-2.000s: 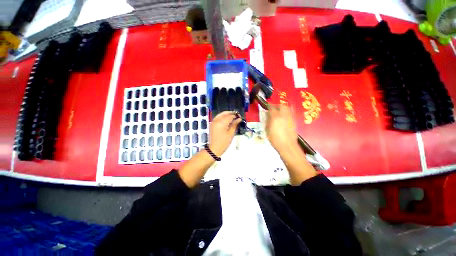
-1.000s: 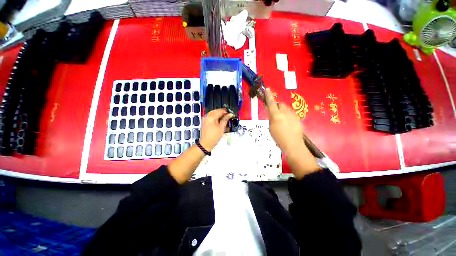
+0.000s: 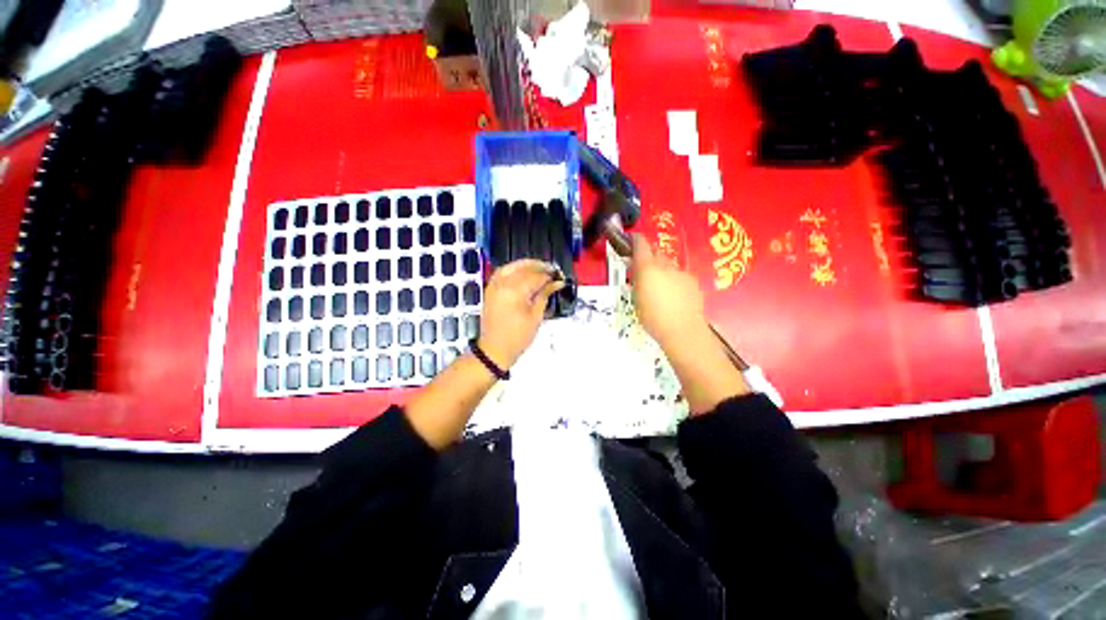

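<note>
Several black oval tubes [image 3: 530, 233] lie side by side, their far ends in the blue plastic bin [image 3: 483, 182] and their near ends toward me. My left hand [image 3: 519, 297] is at the near ends, its fingertips pinching a small dark piece against a tube end. My right hand [image 3: 665, 293] is closed around the hammer [image 3: 616, 230], right of the tubes; its dark head is near the bin and its handle runs under my forearm. The parts tray [image 3: 301, 293], with rows of dark oval pieces, lies left of the bin.
Tube stacks stand at far left [image 3: 91, 206] and right [image 3: 940, 182]. A dark handheld tool [image 3: 603, 172] lies beside the bin. A metal post [image 3: 499, 67], white rag [image 3: 560, 55] and cardboard box [image 3: 457, 70] are behind it. A speckled work pad [image 3: 582, 382] lies under my hands.
The whole view has shifted. My right hand still holds the hammer and is slightly nearer the tubes than a second ago. My left hand stays at the tube ends.
</note>
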